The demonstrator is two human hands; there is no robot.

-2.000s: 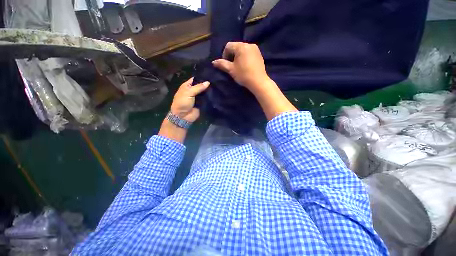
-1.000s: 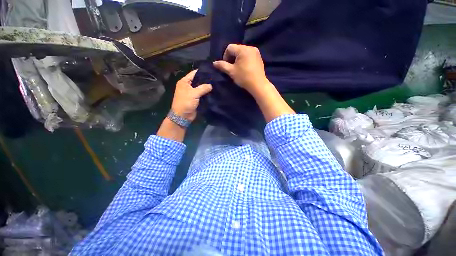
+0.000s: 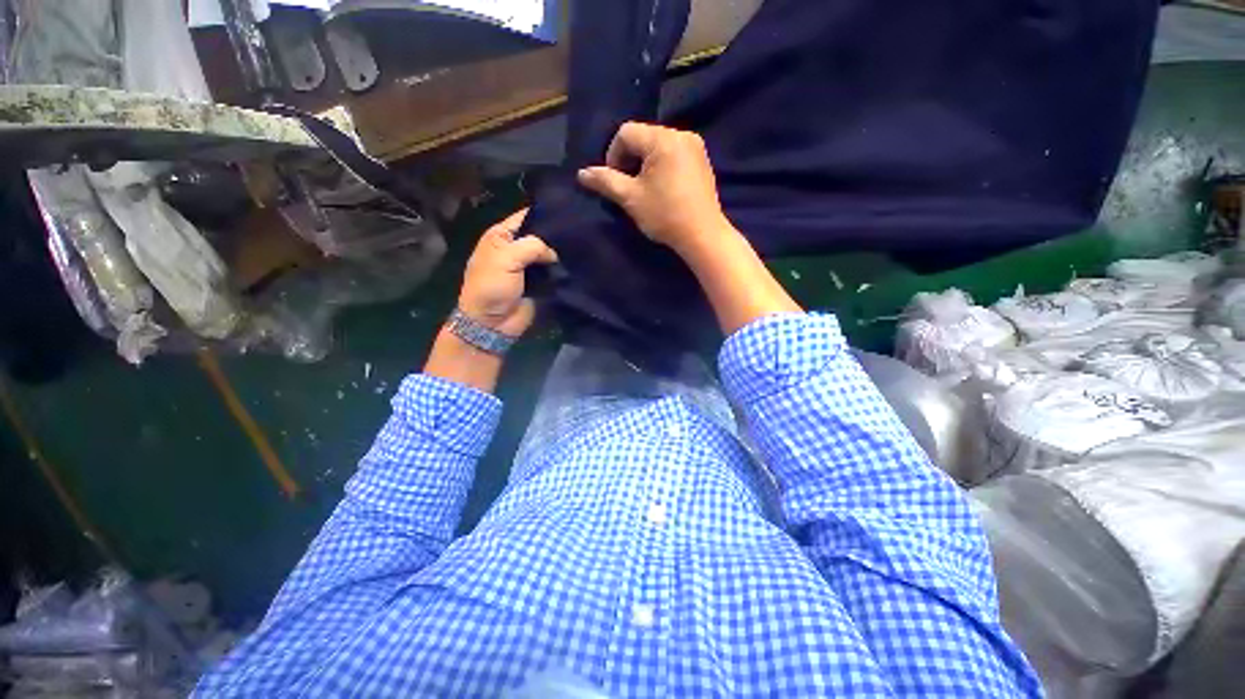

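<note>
Dark navy fabric (image 3: 901, 123) hangs in wide folds from the top right and runs down in a narrower strip at the middle, in front of my body. My left hand (image 3: 503, 280), with a metal watch on the wrist, grips the left edge of the cloth between thumb and fingers. My right hand (image 3: 658, 178) pinches the cloth a little higher and to the right, its fingers curled. The fingertips of both hands are partly hidden.
A brown table (image 3: 451, 89) with a pale wooden edge lies at the top, with white paper (image 3: 478, 11) on it. Wrapped white rolls (image 3: 1092, 410) stand at the right. Plastic-covered bundles (image 3: 171, 253) are at the left. The green floor (image 3: 150, 437) has yellow lines.
My left hand has shifted slightly left and down on the cloth. My right hand stays nearly in place, still pinching. The cloth has moved slightly to the left.
</note>
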